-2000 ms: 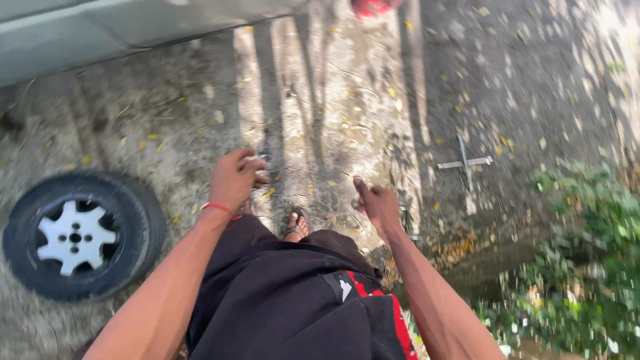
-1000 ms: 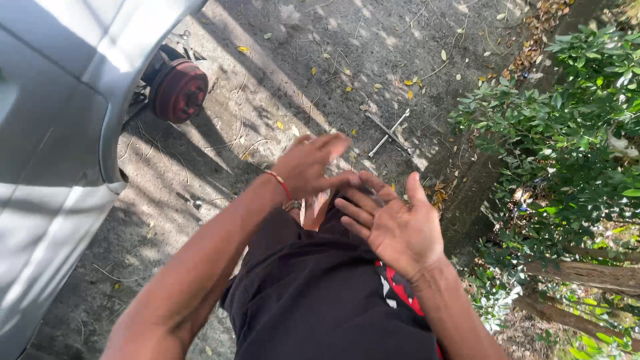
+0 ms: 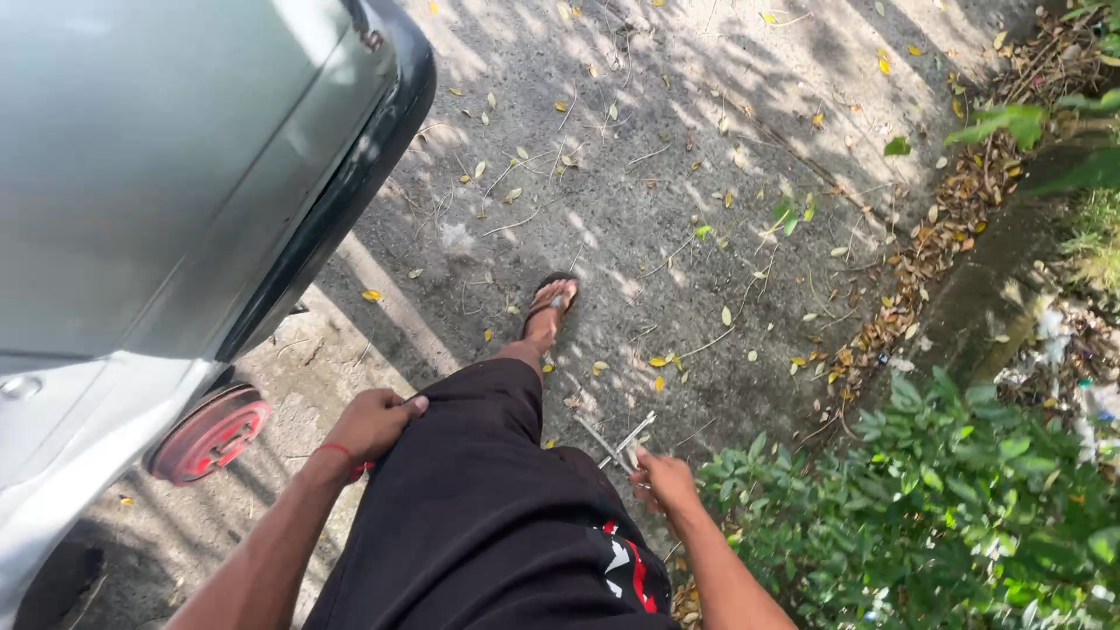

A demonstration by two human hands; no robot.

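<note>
My left hand, with a red string on its wrist, rests at the side of my black shorts; whether it grips the cloth is unclear. My right hand hangs with loosely bent fingers, nothing visible in them. Just beyond its fingertips in view, a metal cross-shaped lug wrench appears to lie on the ground, partly hidden by the hand and shorts. At the left, a rusty red brake drum shows under the body of a silver-grey vehicle, with no wheel on it.
The vehicle's dark bumper juts out at upper left. My sandaled foot stands ahead on rough pavement strewn with leaves and twigs. A low curb with dry leaves and a green bush border the right side.
My hands were close together in front of me a second ago; now they are apart, the left by my shorts. The view has shifted along the vehicle, and the loose wheel seen earlier is out of view.
</note>
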